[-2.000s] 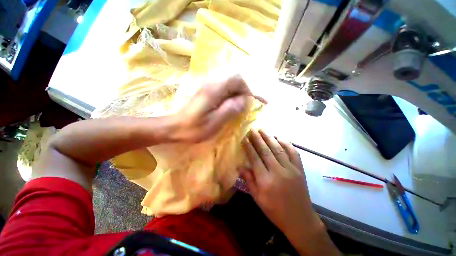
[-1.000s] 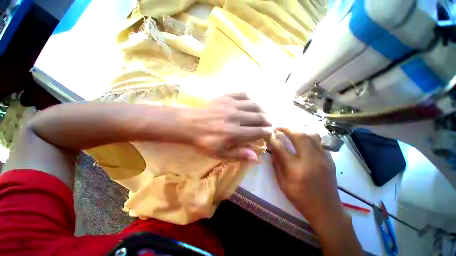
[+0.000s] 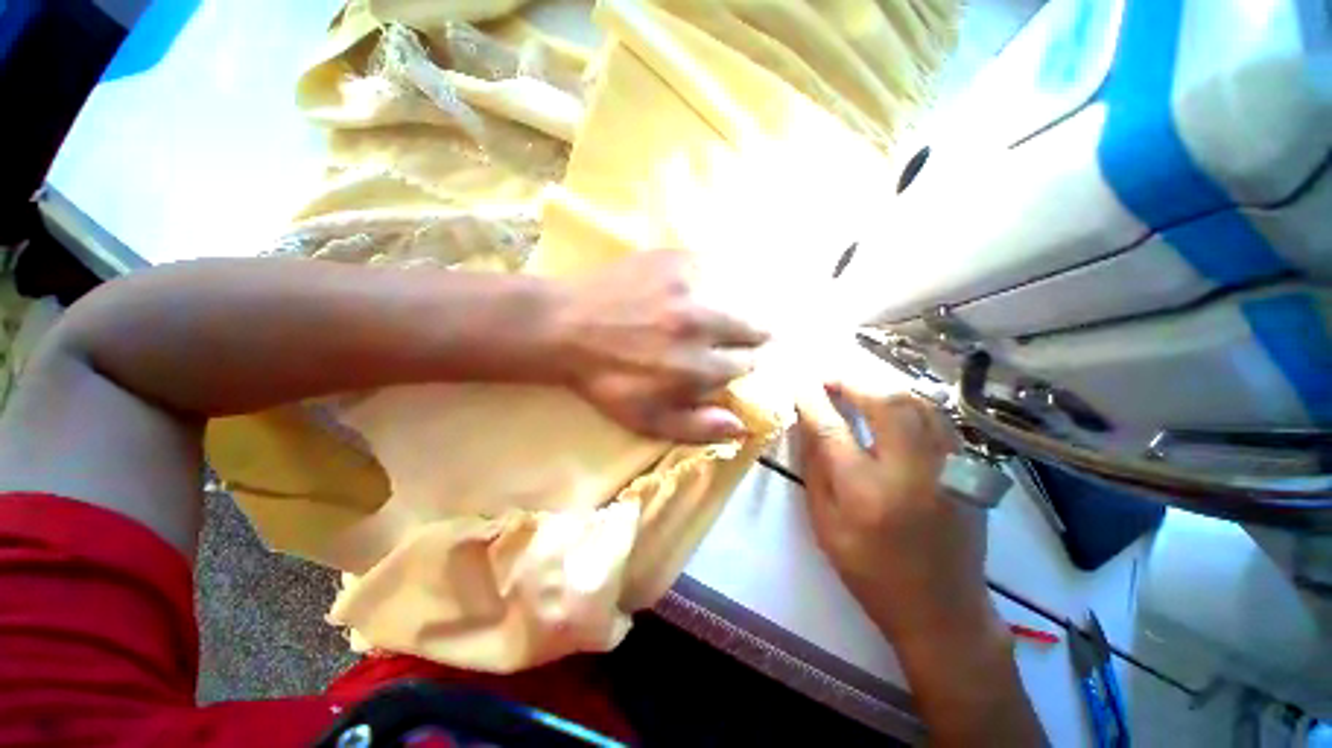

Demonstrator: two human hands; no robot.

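Note:
The yellow garment [image 3: 482, 460] lies across the machine table and hangs over its front edge, with a gathered, frayed edge along its right side. My left hand [image 3: 657, 351] lies on the cloth with spread fingers and presses it down near the gathered edge. My right hand [image 3: 891, 504] is at the cloth's edge below the needle area, fingers bent, with a wide silvery ring showing. Glare hides its fingertips, so I cannot tell whether it grips the cloth. The sewing machine head [image 3: 1081, 219] stands at the right; the needle is lost in glare.
A dark flat object [image 3: 1103, 519] lies behind the needle area. Blue-handled snips [image 3: 1099, 687] and a red stick [image 3: 1034, 634] lie at the lower right. A measuring strip [image 3: 774, 658] runs along the front table edge. Pale lace-like cloth [image 3: 424, 241] is heaped beyond my left arm.
My right hand has moved from lying flat on the cloth to beside the needle area. My left hand has gone from a closed fist to lying flatter. The view has shifted, showing more of the machine head.

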